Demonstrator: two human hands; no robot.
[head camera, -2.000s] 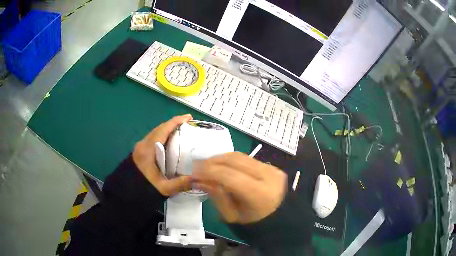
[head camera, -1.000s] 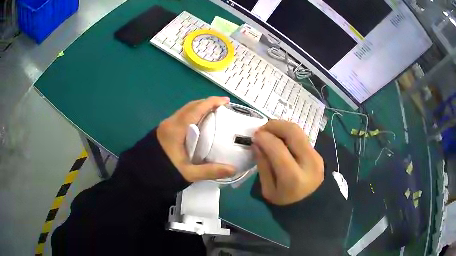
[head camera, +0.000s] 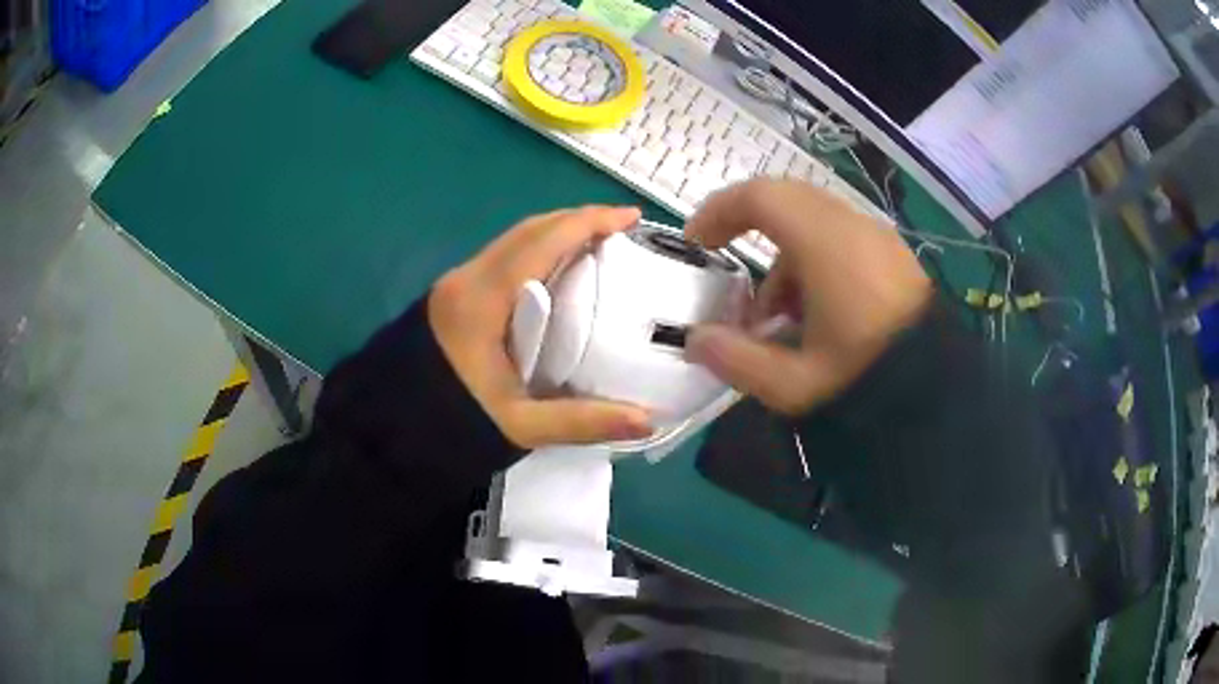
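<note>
A white security camera (head camera: 608, 350) is held over the bench's front edge, its mounting bracket (head camera: 551, 524) hanging below the head. A small dark slot (head camera: 668, 335) shows in its white shell, and a dark round opening is near the top. My left hand (head camera: 501, 327) grips the head from the left, thumb below and fingers above, around a white antenna (head camera: 531, 330). My right hand (head camera: 818, 297) is blurred at the head's right side, thumb near the slot and fingers bent above. Whether it holds anything small cannot be seen.
A yellow tape roll (head camera: 574, 74) lies on the white keyboard (head camera: 695, 139). A flat black rectangle (head camera: 388, 32) is left of it. The monitor (head camera: 1029, 100) stands at the back right. A black mouse pad (head camera: 759, 468) is partly hidden by my right arm. A blue tote (head camera: 127, 34) is at upper left.
My right hand first covered the shell, then pinched at the slot; now its fingers are spread apart and higher, thumb near the slot. The slot has come into view. My left hand keeps its grip.
</note>
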